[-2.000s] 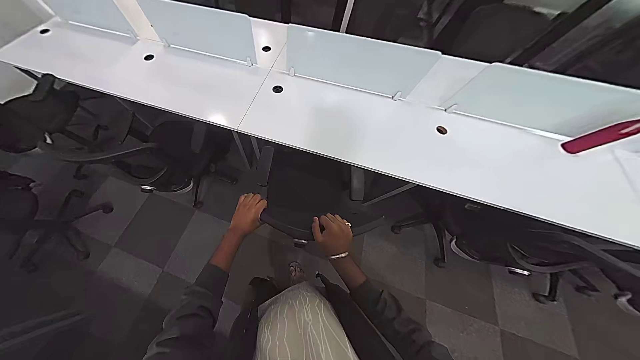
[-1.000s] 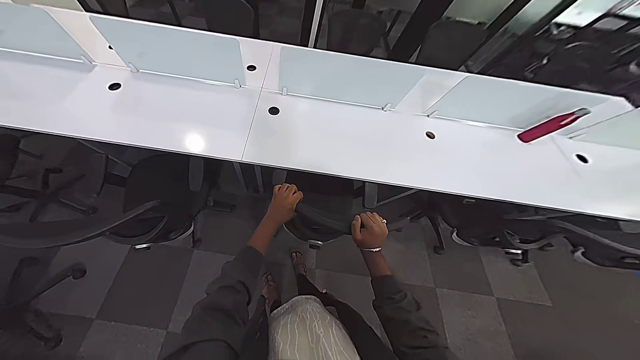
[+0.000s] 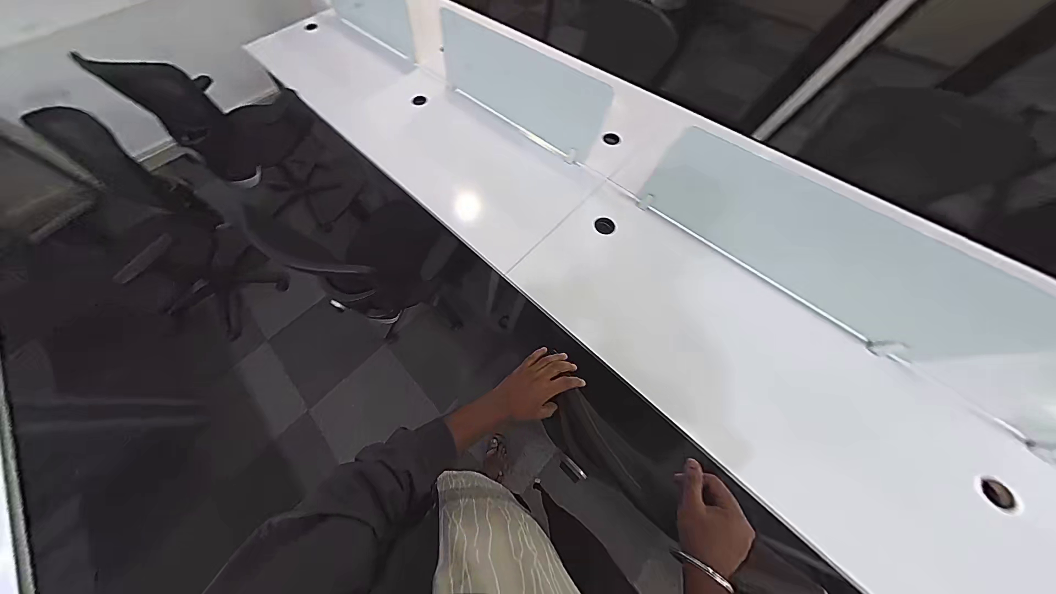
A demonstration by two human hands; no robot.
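Note:
A dark office chair (image 3: 606,450) stands against the front edge of the long white desk (image 3: 701,330). On the left end of its backrest top rests my left hand (image 3: 540,386), its fingers spread and bent over the rim. My right hand (image 3: 714,520), with a metal bangle at the wrist, is by the right part of the backrest near the desk edge. Its thumb is raised and its fingers are curled; whether it touches the chair is not plain. The chair's seat is hidden under the desk.
Frosted glass dividers (image 3: 767,239) run along the desk, which has round cable holes (image 3: 605,225). More dark office chairs (image 3: 388,264) stand at the left on the checkered carpet floor (image 3: 363,396). A pale wall (image 3: 165,41) is beyond the desk's far left end.
The view has swung left. My right hand, earlier closed over the chair's backrest, now has its thumb raised. My left hand's fingers have spread on the backrest.

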